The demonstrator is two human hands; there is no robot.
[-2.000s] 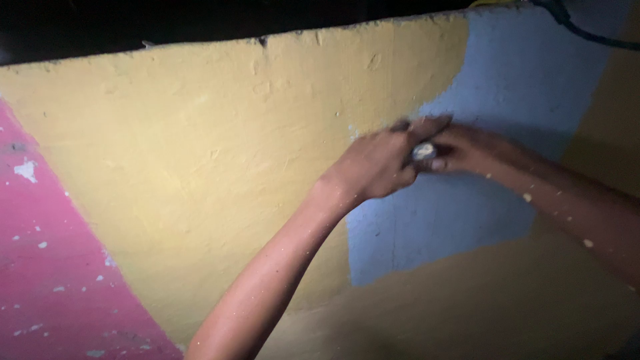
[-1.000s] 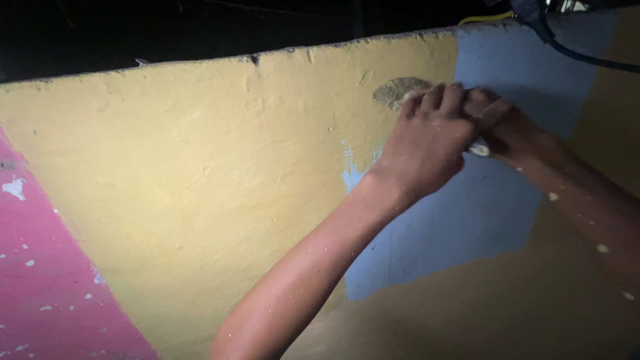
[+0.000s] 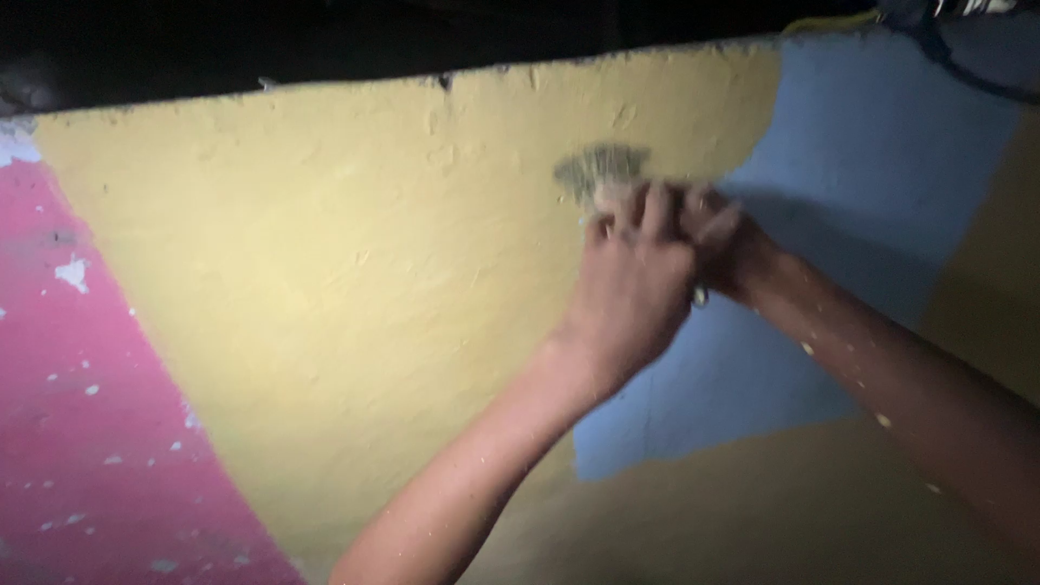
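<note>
My left hand (image 3: 634, 276) and my right hand (image 3: 723, 231) are close together at the wall, right of the middle, both closed round what looks like a brush (image 3: 603, 171). Its dark, fanned bristles touch the yellow area (image 3: 325, 268) of the painted wall. The grip is mostly hidden by my fingers, and a small pale end (image 3: 700, 295) shows below my hands. The blue area (image 3: 747, 374) lies behind and below my right hand. Motion blur softens the fingers and bristles.
A pink area (image 3: 97, 406) with pale chipped spots fills the left. The rough top edge (image 3: 520, 69) of the wall runs across, with darkness behind. A dark cable (image 3: 946, 61) hangs over it at the upper right, near a yellow strand (image 3: 821, 24).
The dark bristles, not visible two seconds ago, came into view a second ago. Since then, both hands and the brush have moved down and left along the wall.
</note>
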